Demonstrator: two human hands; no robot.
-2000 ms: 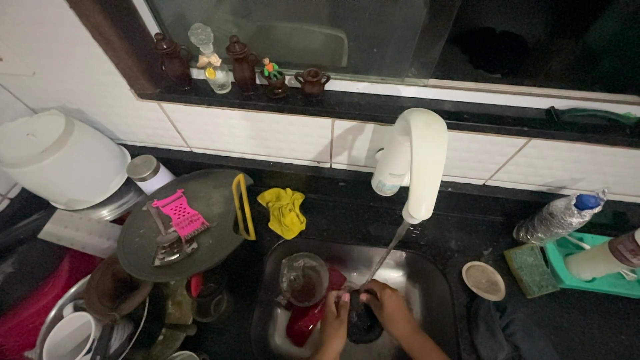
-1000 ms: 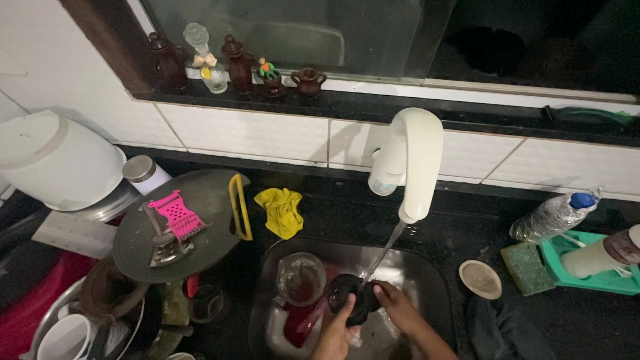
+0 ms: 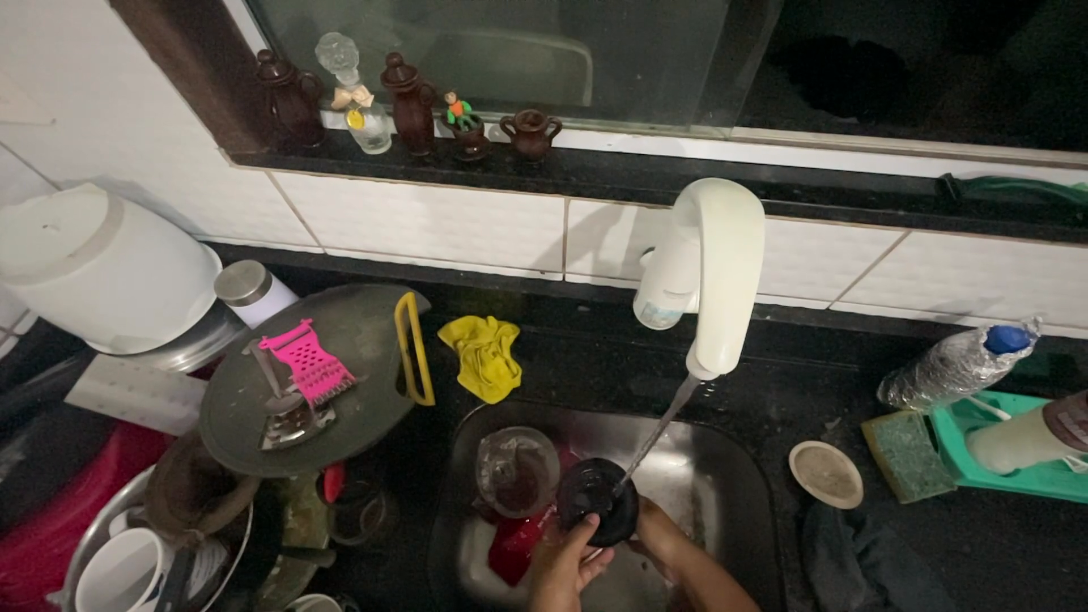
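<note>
A round black lid or shallow cup [image 3: 602, 497] is held over the stainless steel sink [image 3: 739, 476], its hollow side facing up. My left hand [image 3: 571, 565] grips its near edge, thumb on top. My right hand [image 3: 667, 540] is at its right side, fingers mostly hidden behind it. Water runs onto it from the white faucet [image 3: 727, 280]. Left of the black piece, a clear glass or plastic container [image 3: 517, 472] stands in the sink, beside a red item [image 3: 517, 548] that I cannot identify.
A yellow cloth [image 3: 483, 357] lies behind the sink. Leftward are a large round lid [image 3: 365, 416] with a pink grater [image 3: 306, 361] and a bowl of dishes [image 3: 76, 552]. On the right are a small round dish [image 3: 826, 474], a sponge [image 3: 909, 455] and a green tray [image 3: 960, 425].
The black piece has come up from low in the sink and turned its hollow side into view. My right hand has moved in from the right to its side since one second ago.
</note>
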